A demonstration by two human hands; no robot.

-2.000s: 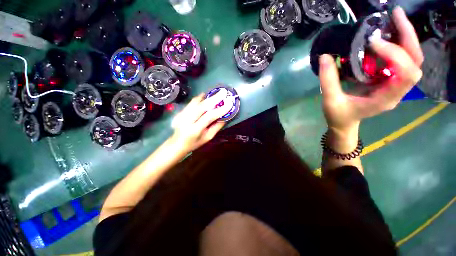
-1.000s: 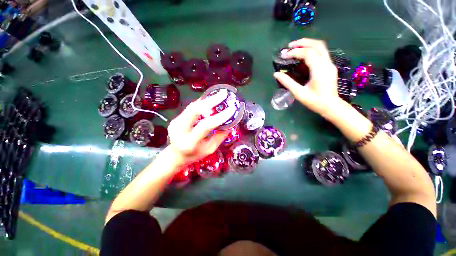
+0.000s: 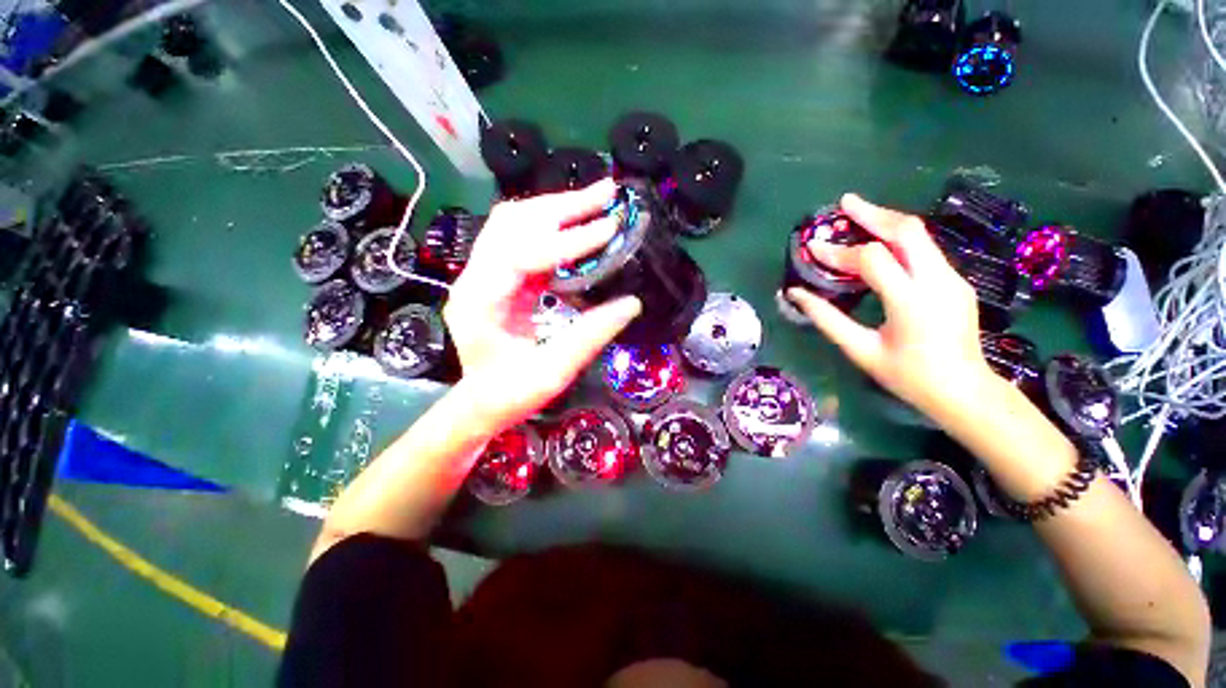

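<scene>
My left hand [image 3: 518, 303] holds a black cylindrical LED unit [image 3: 655, 276], tilted, its round face glowing blue-cyan under my fingers. It is above the middle group. My right hand [image 3: 908, 303] has its fingers around another LED unit [image 3: 823, 249], whose face glows red-pink; whether it touches the bench I cannot tell. Below my left hand, lit units stand face up: one glows blue and red [image 3: 643, 371], others glow red [image 3: 589, 446] or pinkish [image 3: 768, 411]. A silvery disc-like piece [image 3: 723, 333] lies beside them.
Face-down black units [image 3: 643, 143] stand beyond my left hand. Grey-faced units [image 3: 334, 315] and a white cable [image 3: 390, 128] are at left, beside a perforated bar [image 3: 417, 81]. White cables [image 3: 1176, 329] tangle at right near more units. A blue-lit unit [image 3: 984, 67] stands at the far edge.
My left hand has tilted its unit, so the black barrel now shows. My right hand is lower in the picture, and its unit now shows a red-lit face. The view has shifted, moving the bench items rightward.
</scene>
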